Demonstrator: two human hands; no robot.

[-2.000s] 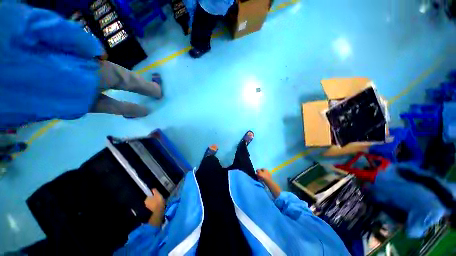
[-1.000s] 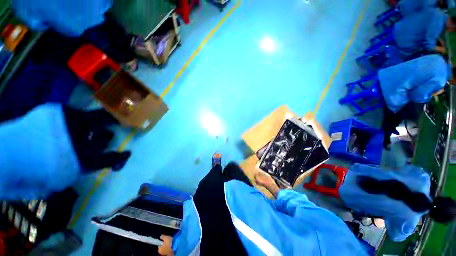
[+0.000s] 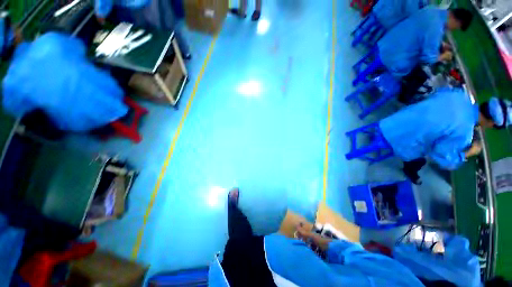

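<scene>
My right hand [image 3: 306, 231] is low in the picture, over the open brown cardboard box [image 3: 338, 224]. The hand is small and blurred, and I cannot tell whether it touches or grips the box. My sleeve and body hide most of the box. My left hand is not in view. A blue edge of the trolley [image 3: 178, 278] shows at the bottom left of my body; the rest is cut off.
A blue floor aisle [image 3: 252, 140] runs ahead between yellow lines. Seated workers [image 3: 421, 126] on blue stools [image 3: 368, 141] and a blue crate [image 3: 384, 203] are on the right. On the left are green benches [image 3: 62, 174], a worker on a red stool [image 3: 131, 120] and cartons [image 3: 205, 14].
The view has turned and moved forward along the aisle. The open box has shifted down, now mostly behind my right arm. My left hand and the trolley's trays have left the picture.
</scene>
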